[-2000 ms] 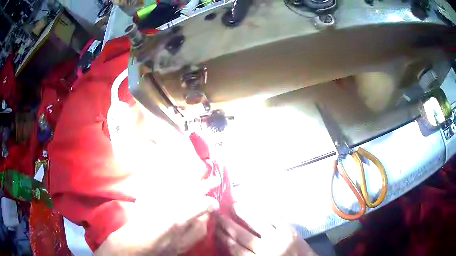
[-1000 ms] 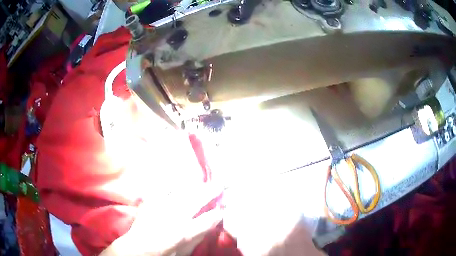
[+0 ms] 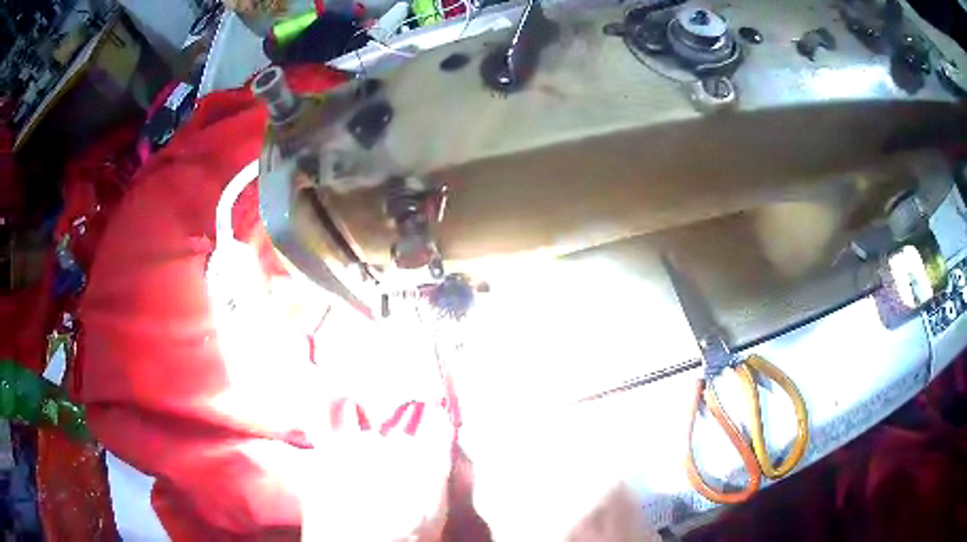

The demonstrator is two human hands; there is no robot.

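Red cloth [image 3: 148, 318] lies heaped left of the needle. A thin red strip of it runs from the presser foot [image 3: 408, 291] down towards my hands, mostly whitened by glare. My left hand [image 3: 376, 482] is on the cloth at the bottom centre, its fingers lost in glare. My right hand [image 3: 610, 513] is at the bottom edge to its right, also whitened and partly cut off. Dark red cloth shows between the hands. Whether either hand grips it cannot be told.
The sewing machine head [image 3: 594, 169] spans the top, with a pale lamp tube [image 3: 228, 201] at its left end. Scissors with orange-yellow handles [image 3: 748, 423] lie right of the needle, blades pointing under the arm. A green bottle [image 3: 37, 397] is at the left edge.
The machine and scissors sit slightly lower in the picture. My left hand is now farther up over the cloth, towards the needle. The strip near the needle looks thinner and whiter.
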